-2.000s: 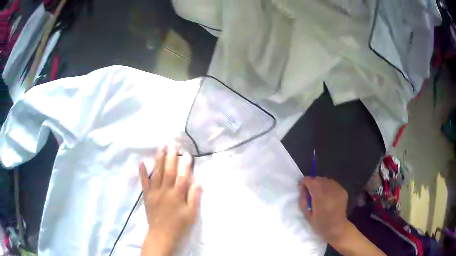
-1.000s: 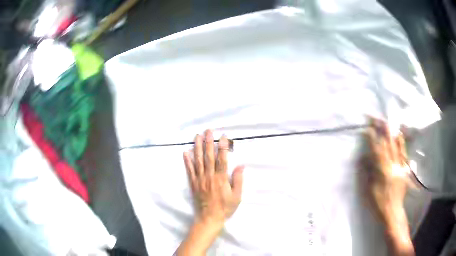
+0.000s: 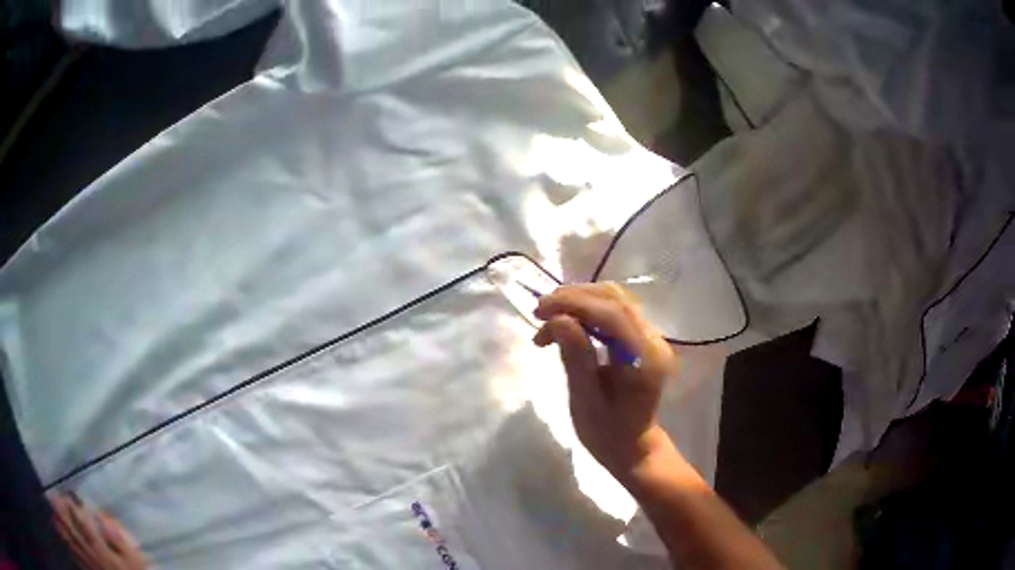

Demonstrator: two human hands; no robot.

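Note:
A white jacket lies spread flat. A thin dark piping line marks its front placket edge, running from lower left up to the neckline. My right hand holds a blue-violet marking pen, its tip near the top end of the placket edge beside the collar. My left hand is at the lower left, cut off by the picture's edge, its fingertips by the lower end of the placket edge. Whether anything is under it cannot be told. An embroidered logo shows by the chest pocket.
More white garments with dark piping lie heaped at the right and upper right. The dark tabletop shows between them and the jacket. A rolled white sleeve lies at the top left. Bright sunlight falls near the collar.
The view has swung back towards the collar. The jacket's front is closed along a slanting line. My right hand has come to the neckline with the pen; my left hand is now at the lower left edge.

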